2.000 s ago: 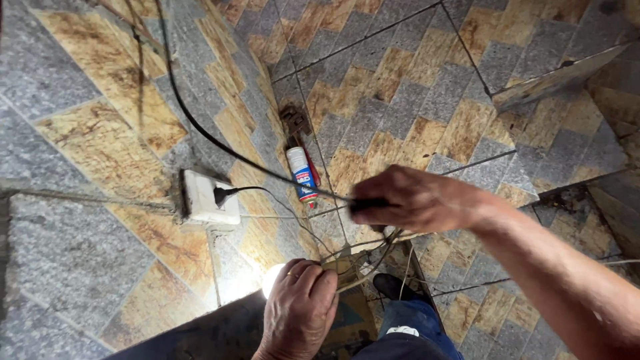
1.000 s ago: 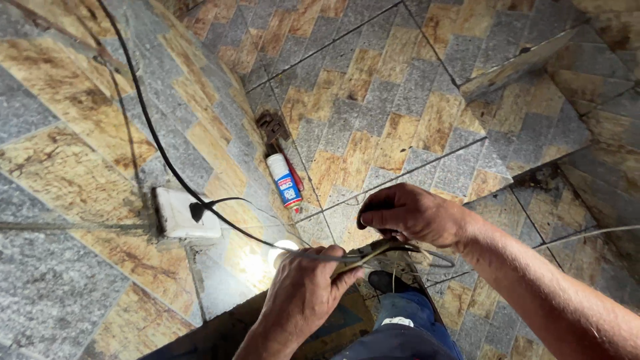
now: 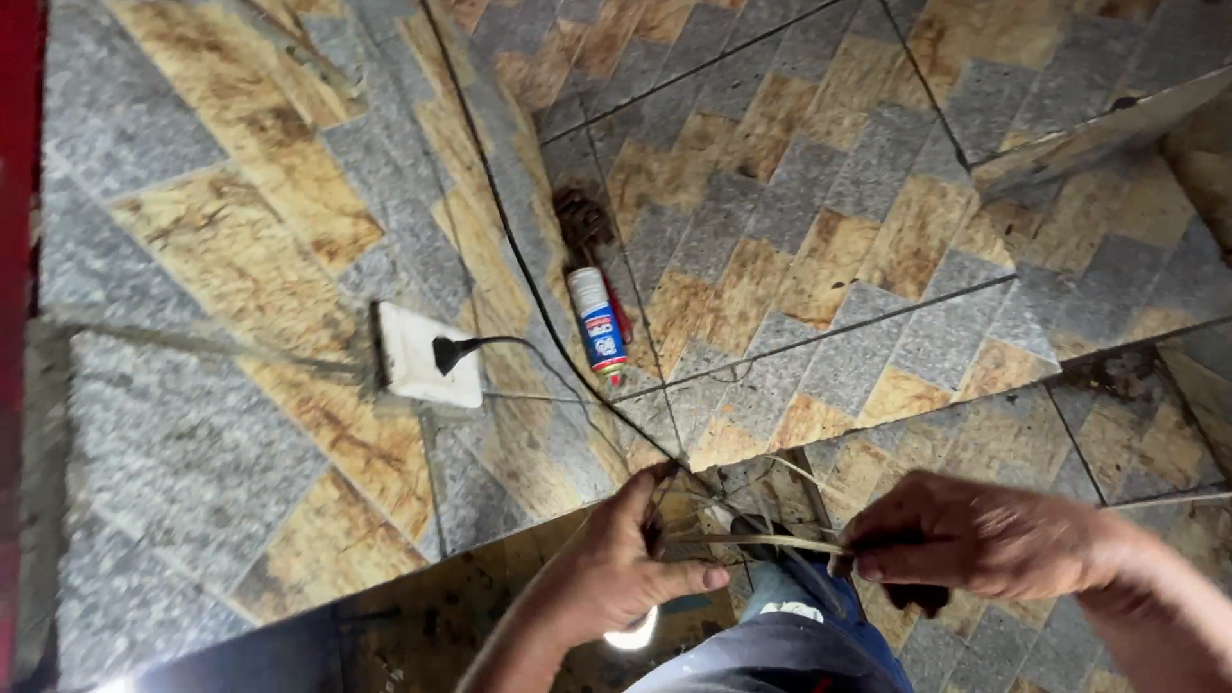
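My left hand (image 3: 626, 568) is at lower center, its fingers curled around thin cables, with the thumb pointing right. To its right, my right hand (image 3: 924, 549) pinches a pale cable (image 3: 760, 542) that stretches between both hands. A long black cable (image 3: 510, 231) comes down from the top edge to my left hand. Above the hands, a spray can (image 3: 598, 322) with a white cap and blue-red label lies on the tiled surface beside a thin red object (image 3: 616, 308). What exactly sits inside the curled fingers of each hand is hidden.
A white wall socket (image 3: 428, 356) with a black plug (image 3: 450, 352) in it is on the tiled wall at left. A dark, dirty object (image 3: 582, 217) lies above the can. A raised slab edge (image 3: 1097, 130) juts in at upper right. A bright light (image 3: 632, 630) shines below my left hand.
My hands have moved apart, with the pale cable now drawn between them. One second ago they were close together over the cables.
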